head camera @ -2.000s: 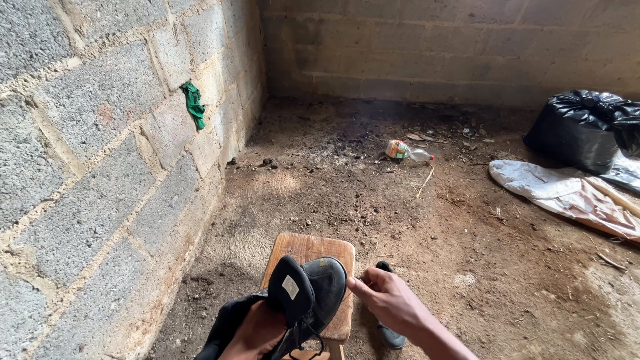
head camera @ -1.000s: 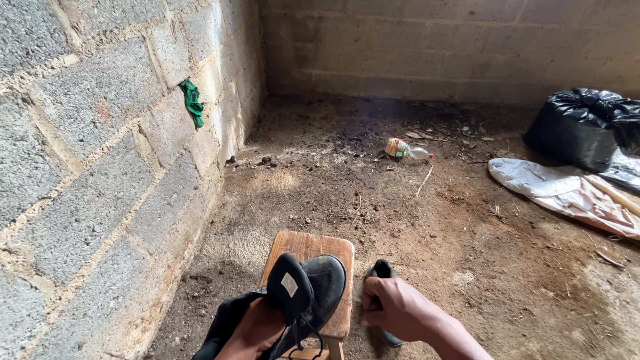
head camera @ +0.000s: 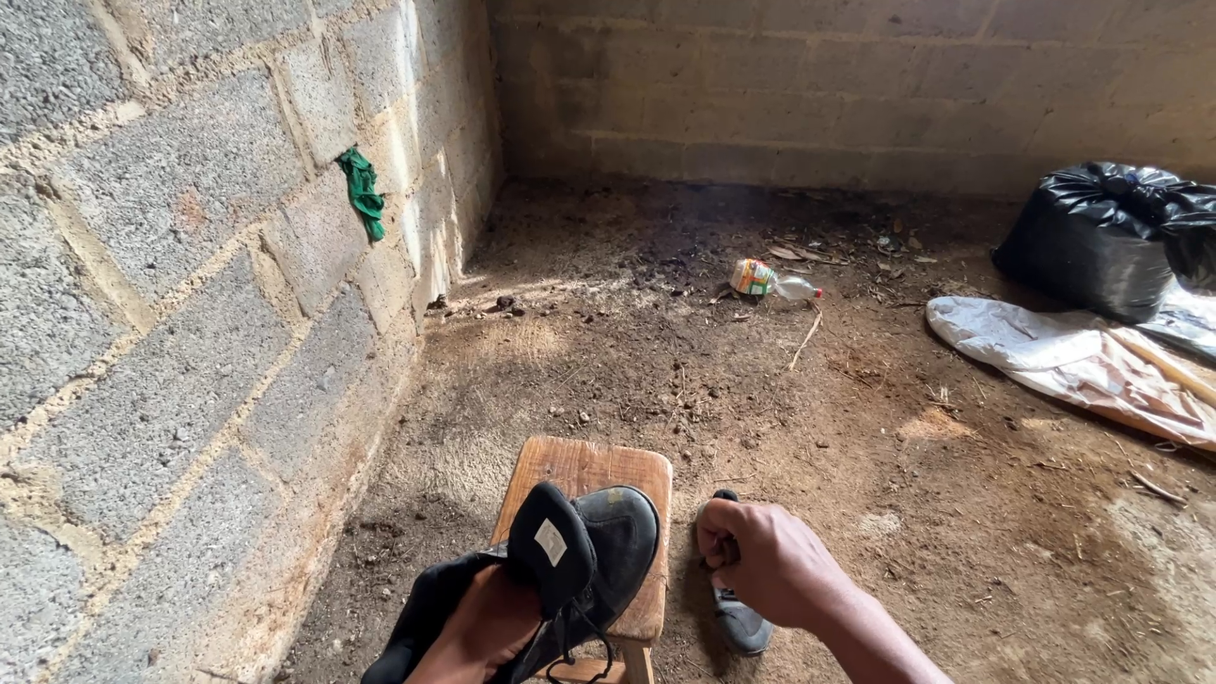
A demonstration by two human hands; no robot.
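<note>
A black lace-up shoe (head camera: 622, 546) is held over a small wooden stool (head camera: 589, 461), its toe pointing up and right. My left hand (head camera: 494, 613) reaches inside the shoe opening and grips it; the fingers are mostly hidden. The padded tongue with a white label stands up, and laces dangle below. To the right of the stool, my right hand (head camera: 760, 560) is curled with the fingers bent in; whether something small is pinched there cannot be told. Beneath it on the dirt floor lies a second dark shoe (head camera: 744, 625), partly covered by the hand.
Rough concrete block walls (head camera: 218, 171) rise at left and back. A green cloth (head camera: 363, 195) hangs on the left wall. A plastic bottle (head camera: 774, 282) lies on the dirt floor. At right are a black plastic bag (head camera: 1088, 242) and a whitish sack (head camera: 1054, 356).
My right hand has left the toe of the held shoe and moved right, over the second shoe. My left hand keeps the held shoe at the stool.
</note>
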